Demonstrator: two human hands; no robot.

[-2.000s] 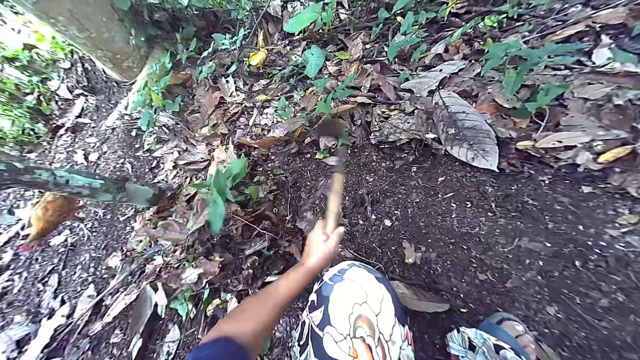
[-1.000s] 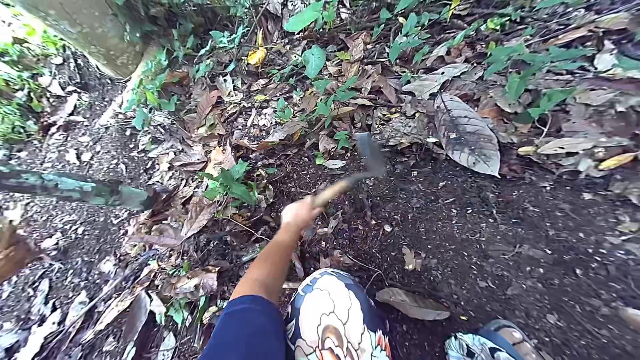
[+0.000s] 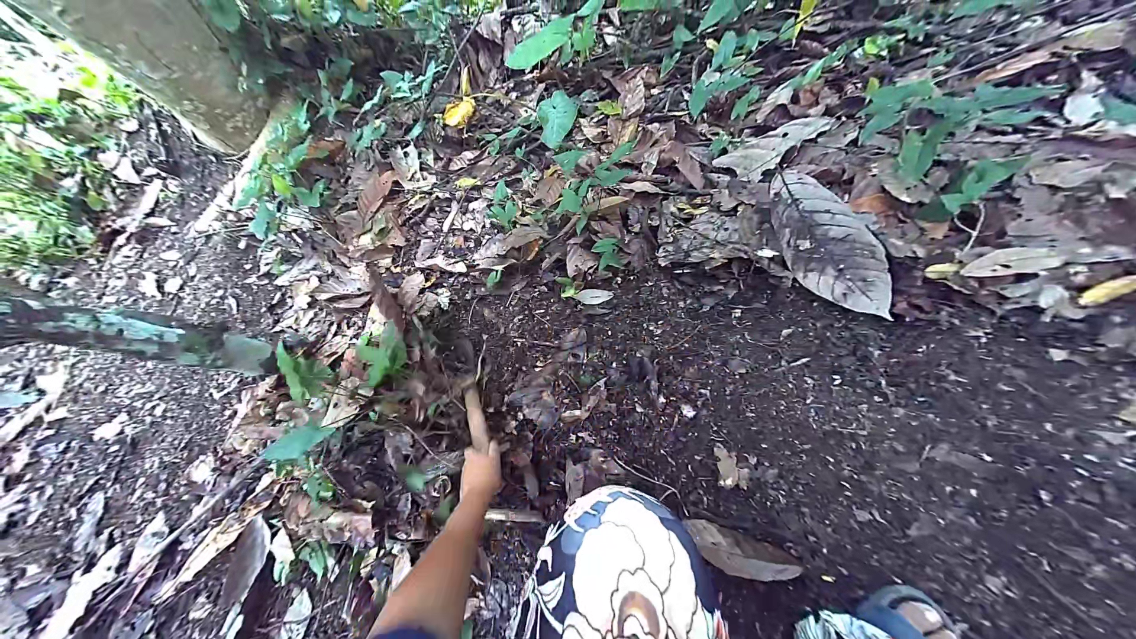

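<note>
My left hand grips the wooden handle of a small hand tool, which looks like a short-handled hoe. Its head is blurred and hidden among dry leaves and dark soil at the tool's far end. Brown leaf litter and a low green-leaved plant lie just left of the handle. Dark soil spreads to its right. My right hand is out of view.
A mossy branch or thin trunk juts in from the left. A thick tree trunk stands at top left. My patterned knee and a sandalled foot are at the bottom. A large dry leaf lies at upper right.
My left hand has swung the tool left and down from the bare soil into the leaf litter. The brown bird at the left two seconds ago is out of view.
</note>
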